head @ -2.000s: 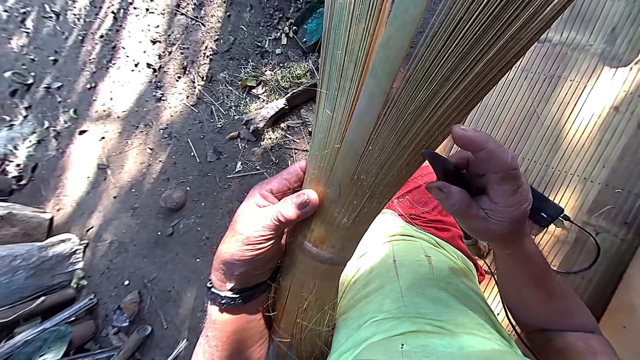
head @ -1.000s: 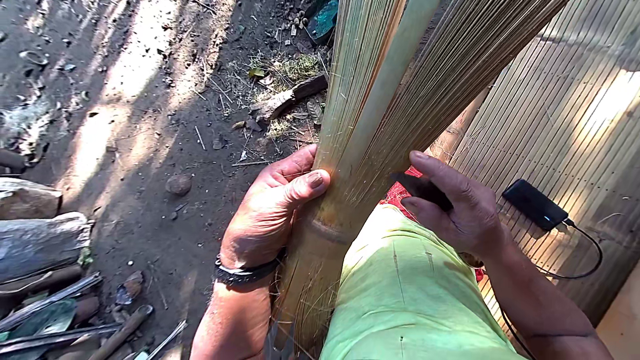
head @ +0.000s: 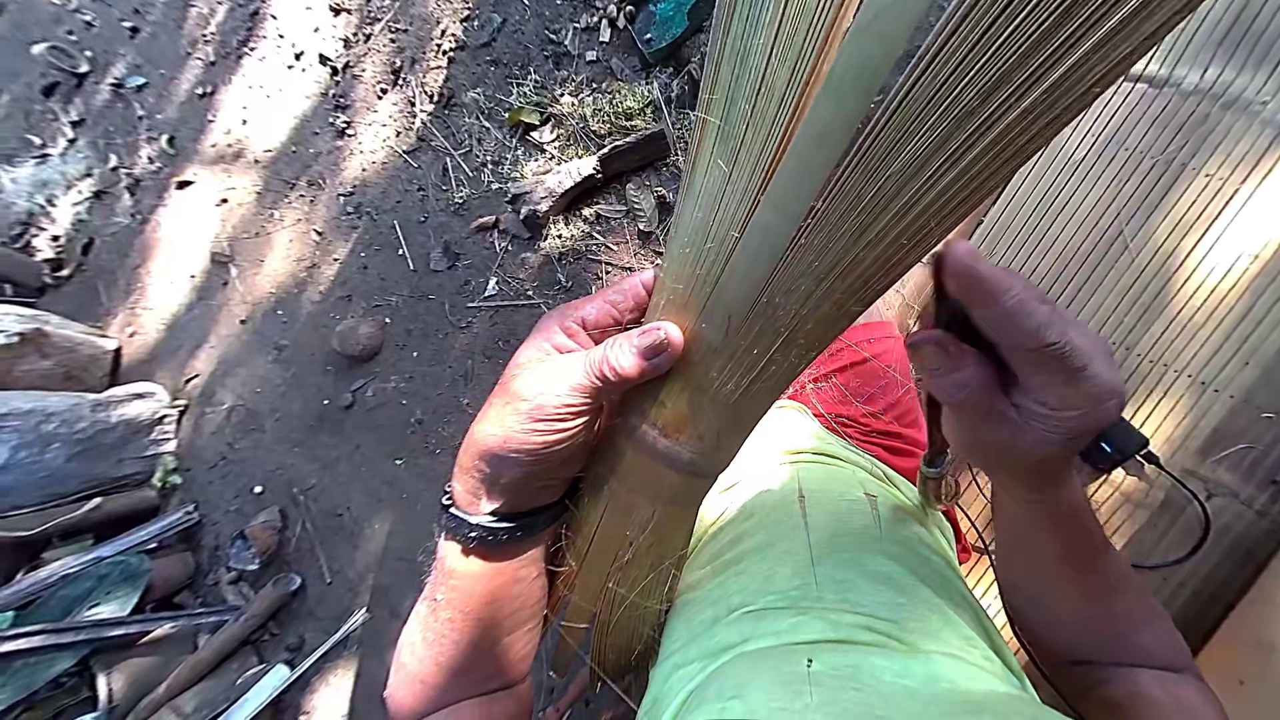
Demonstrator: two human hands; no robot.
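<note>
A bamboo culm, finely split into many thin strips above its node, slants up through the middle of the view. Around it, just above the node, my left hand is closed, thumb on the near side. One wider pale green strip stands among the thin ones. My right hand is to the right of the culm, apart from it, gripping a dark tool, probably a knife; its blade is mostly hidden by the fingers.
A slatted bamboo bench is at the right, with a black device and its cable on it. Firewood pieces lie at the lower left. On the dirt ground are a broken piece of wood and a round stone.
My right hand has moved off the split strips to the right and now partly covers the black device. The left hand keeps its hold near the node.
</note>
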